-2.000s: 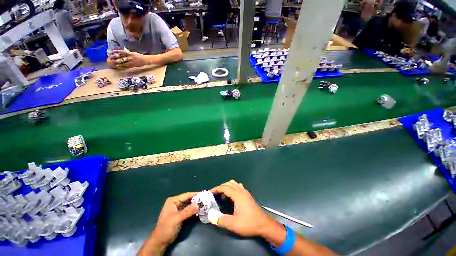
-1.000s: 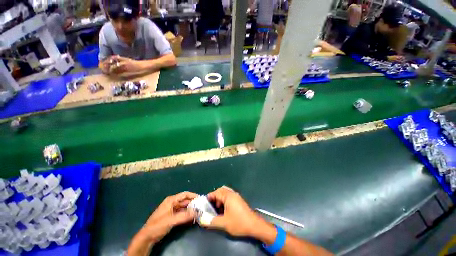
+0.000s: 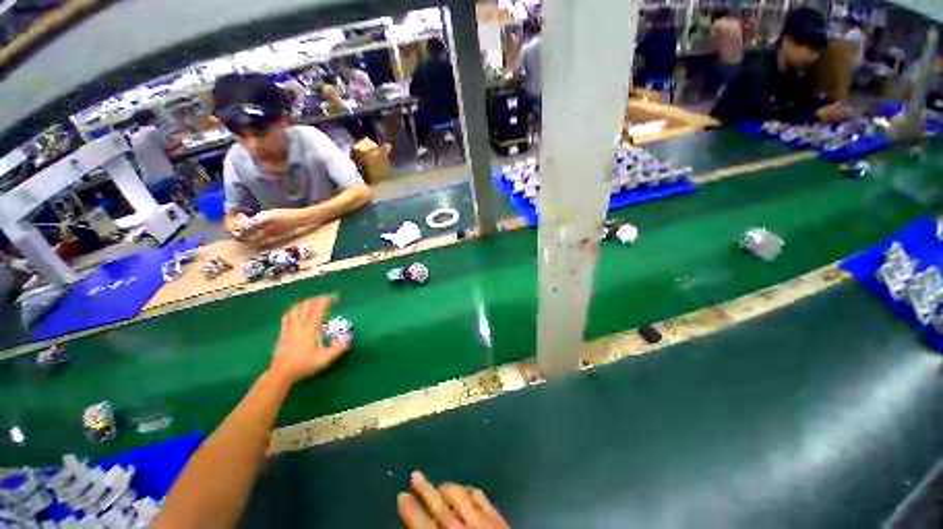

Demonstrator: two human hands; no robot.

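A partly assembled unit (image 3: 338, 331), white with dark parts, sits on the green conveyor belt. My left hand (image 3: 304, 341) reaches over the belt just left of the unit, fingers apart; the thumb is beside or touching the unit, not closed around it. My right hand (image 3: 450, 504) is low over the dark green bench, cut off by the bottom edge. Its visible fingers are slightly apart, with nothing seen in them; palm and wristband are out of view.
A pale metal post (image 3: 567, 238) stands at the belt's near edge. Other units ride the belt, one (image 3: 99, 421) at left and a whitish one (image 3: 762, 244) at right. Blue trays (image 3: 176, 452) with housings lie left and right. A person (image 3: 290, 170) sits opposite.
The unit has gone from my hands and a similar one is on the belt by my left hand, which has reached forward. My right hand has opened and lowered. The view has tilted up.
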